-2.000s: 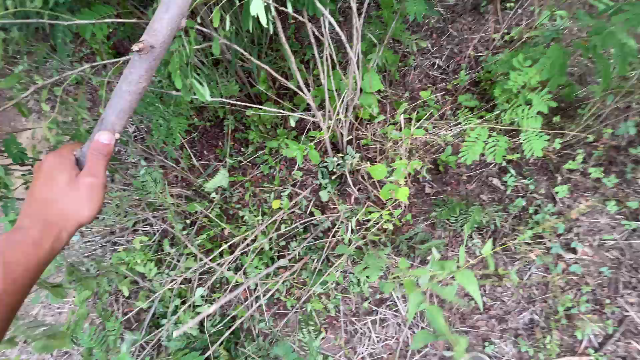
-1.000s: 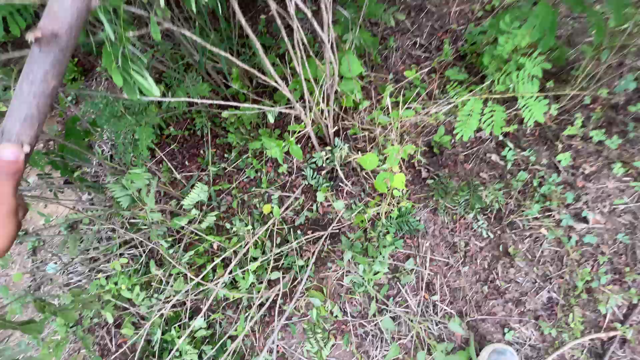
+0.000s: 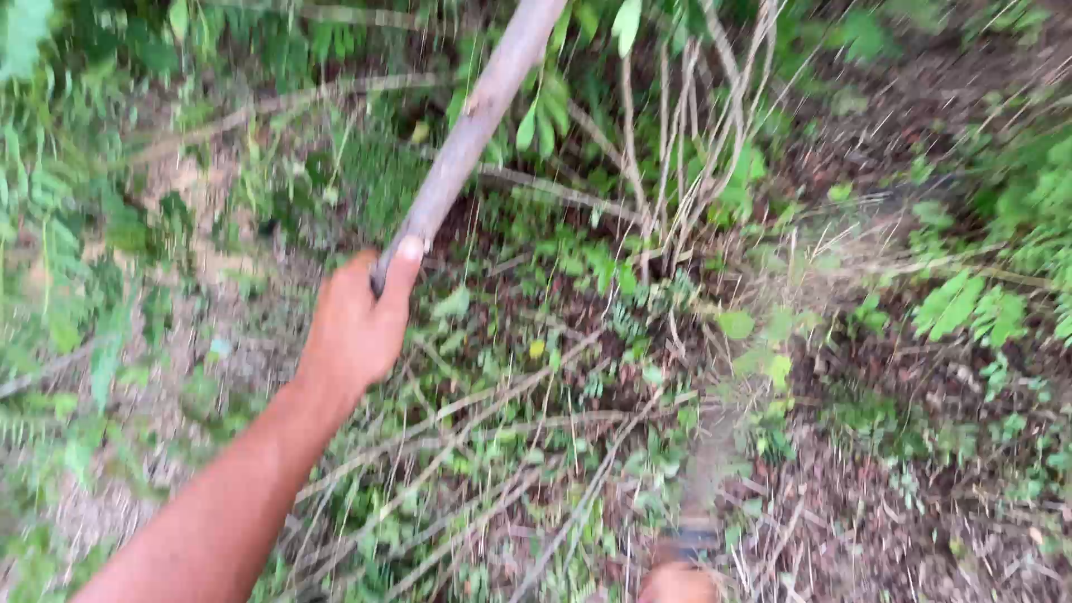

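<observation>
My left hand grips the lower end of a thick grey-brown branch, which slants up and to the right out of the frame. At the bottom edge, my right hand shows only in part and is blurred, closed around the handle of a hand tool. Above its dark collar, a smeared, long, thin part, likely a blade, points up toward the shrub. Several thin woody stems rise from one base to the right of the branch, above the tool.
Long thin dry sticks lie across the low weeds in the lower middle. Fern-like leaves hang at the right. Bare soil with dry litter shows at the lower right, and leafy twigs crowd the left side.
My left hand, mostly out at the left edge one second ago, is now fully in view with the branch. My right hand and the tool have come up into the bottom of the view.
</observation>
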